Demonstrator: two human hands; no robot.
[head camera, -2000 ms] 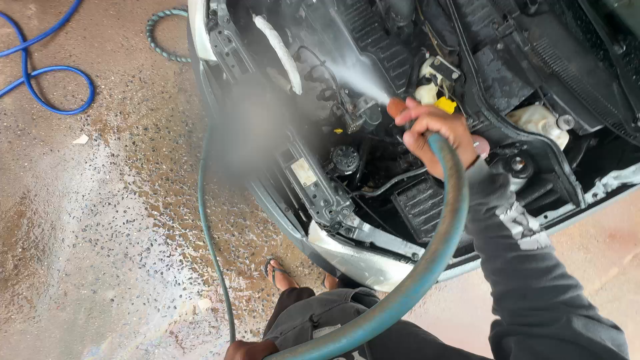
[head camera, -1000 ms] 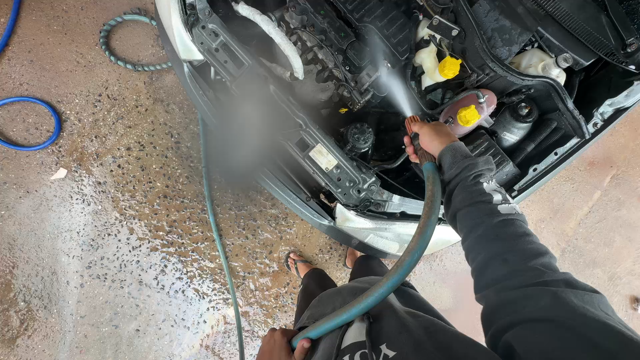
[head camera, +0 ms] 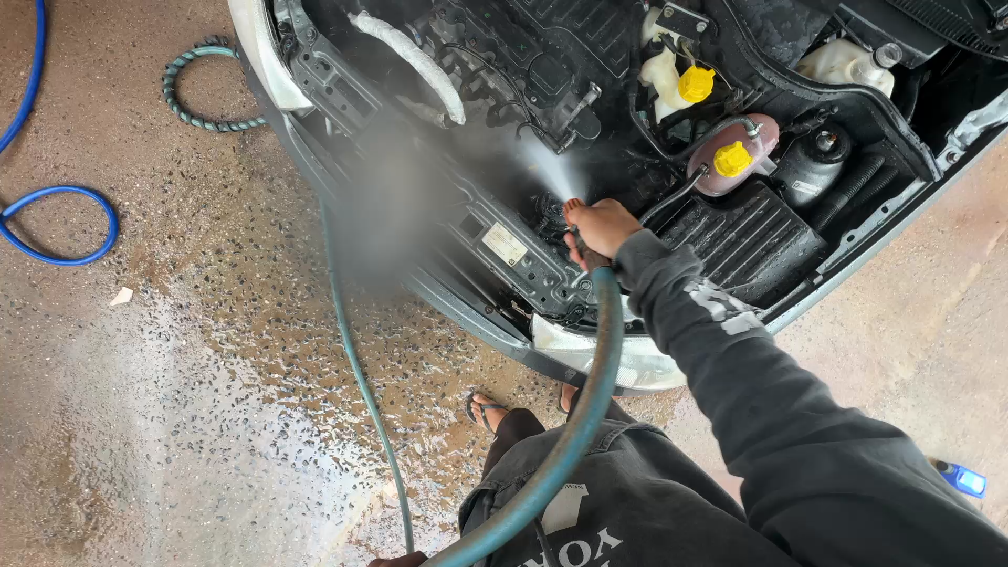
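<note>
My right hand (head camera: 600, 231) grips the orange spray nozzle (head camera: 572, 209) of a thick blue-green hose (head camera: 602, 362) over the open engine bay of a car. A white jet of water (head camera: 551, 169) leaves the nozzle toward the engine (head camera: 543, 71). Right of that hand are a pinkish coolant reservoir (head camera: 713, 153) with a yellow cap, and a ribbed black cover (head camera: 744, 236). My left hand (head camera: 400, 560) shows only in part at the bottom edge, beside the hose; its fingers are mostly cut off by the frame.
A thin green hose (head camera: 354, 362) runs down the wet floor left of the car's front. A coiled green hose (head camera: 177, 87) and a blue hose (head camera: 114, 228) lie farther left. My sandalled feet (head camera: 487, 411) are near the bumper and headlight (head camera: 630, 358). A blue object (head camera: 962, 479) lies at right.
My right hand and the nozzle have shifted toward the front of the engine bay, away from the coolant reservoir. The jet now points more up and left. Less of my left hand is visible.
</note>
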